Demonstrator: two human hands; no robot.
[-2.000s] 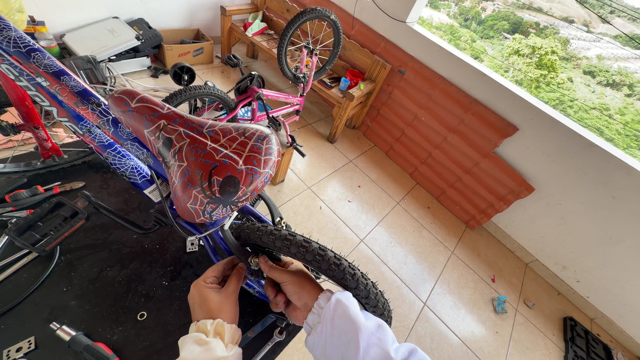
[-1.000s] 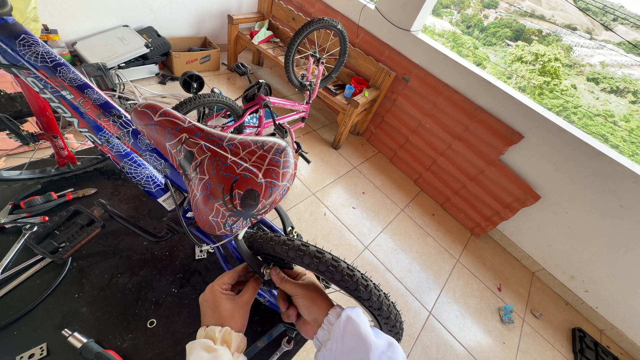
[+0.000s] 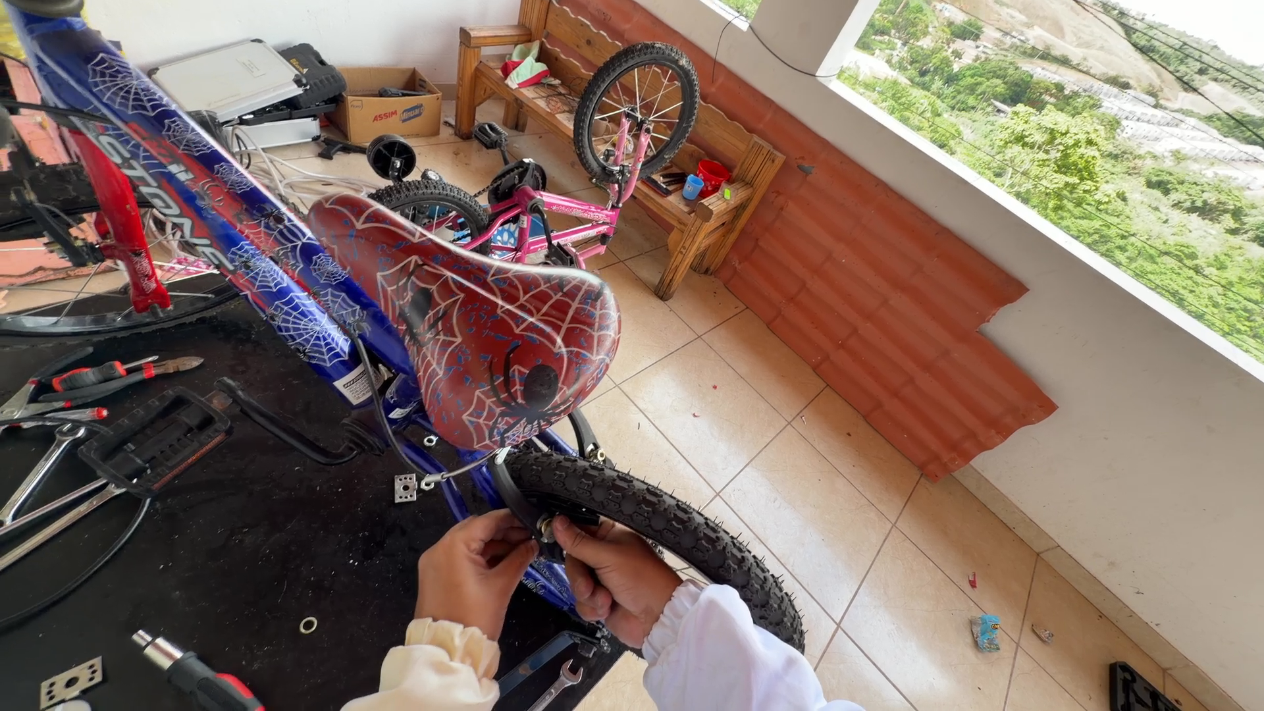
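Note:
A blue and red child's bicycle (image 3: 296, 296) with a spiderweb-patterned saddle (image 3: 484, 326) lies across the black work surface. Both hands are at the rear brake caliper arm (image 3: 521, 506), beside the knobbly rear tire (image 3: 671, 523). My left hand (image 3: 476, 573) has its fingertips pinched together on the caliper's left side, with the small part between them hidden. My right hand (image 3: 617, 573) has its thumb and curled fingers at the brake pad hardware, close to the tire. A brake cable (image 3: 459, 472) runs above the hands.
On the black surface (image 3: 227, 553) lie pliers (image 3: 128, 380), a pedal (image 3: 158, 439), wrenches (image 3: 44, 474), a red-black tool (image 3: 197, 676), a ring washer (image 3: 308, 624) and a combination wrench (image 3: 558, 686). Beyond are a pink bicycle (image 3: 553, 222), a wooden bench (image 3: 681, 217) and a cardboard box (image 3: 390, 114).
Both hands stay at the brake caliper, with only slight finger movement. The view has shifted slightly.

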